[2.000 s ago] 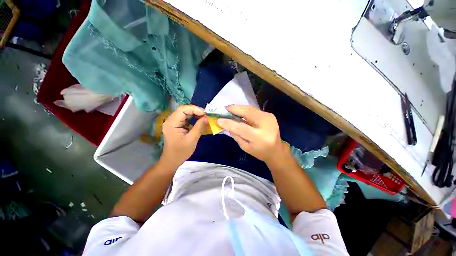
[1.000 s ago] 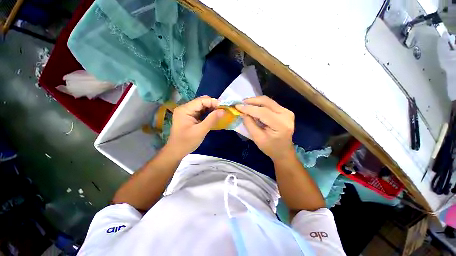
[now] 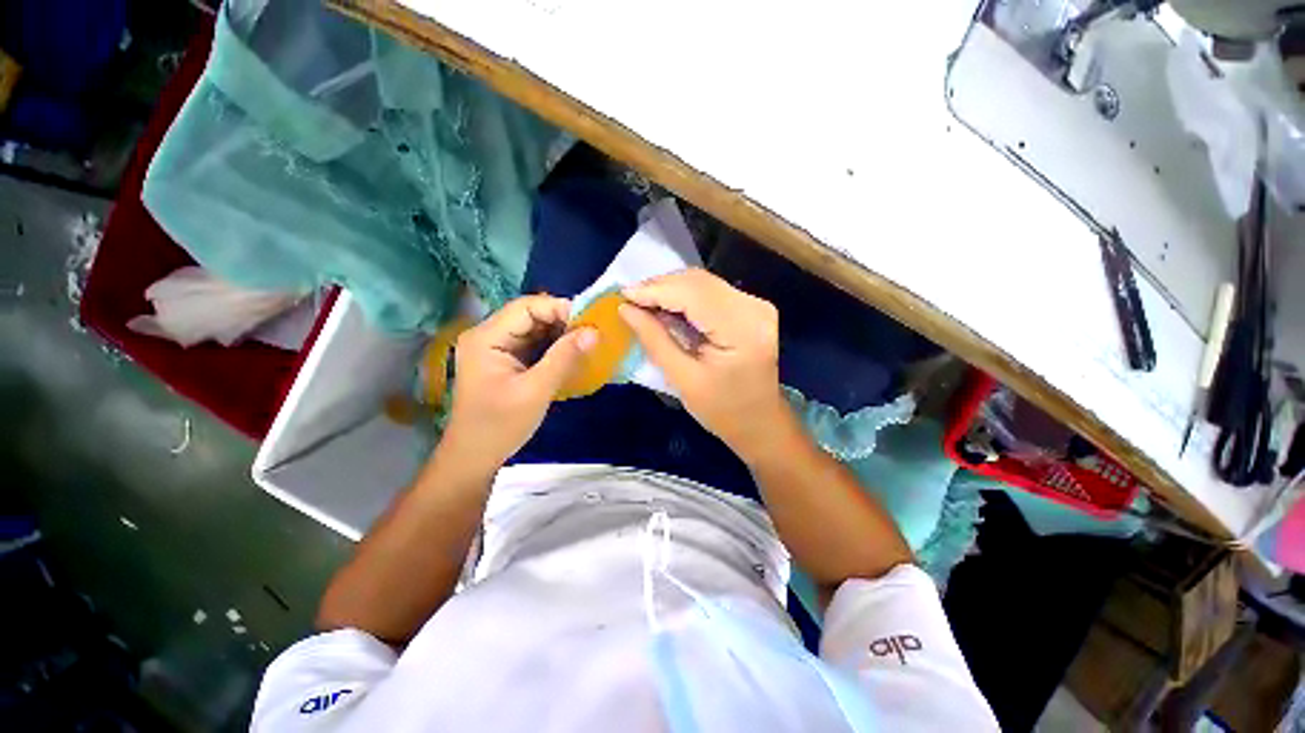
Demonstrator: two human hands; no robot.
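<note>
An orange-yellow piece (image 3: pixel 600 352) lies flat between my hands above my lap. My left hand (image 3: pixel 504 375) pinches its left side between thumb and fingers. My right hand (image 3: pixel 710 347) pinches its upper right edge. A small pale green piece (image 3: pixel 631 367) shows behind and along the edge of the orange piece, partly hidden by it and my fingers. A stiff white piece (image 3: pixel 651 255) sticks up behind, resting over my dark-blue lap.
Sheer green fabric (image 3: pixel 308 215) hangs over a red crate (image 3: pixel 122 272) and white bin (image 3: pixel 294 457). Yellow-orange tape loops (image 3: pixel 440 368) hang at the bin. The wood-edged table (image 3: pixel 802 129) holds snips (image 3: pixel 1128 304), scissors (image 3: pixel 1248 401) and the machine. A red basket (image 3: pixel 1052 471) sits below.
The orange piece, folded or mostly covered earlier, now shows as a wider flat face. My right hand has shifted its pinch to the upper edge. The camera view has moved slightly.
</note>
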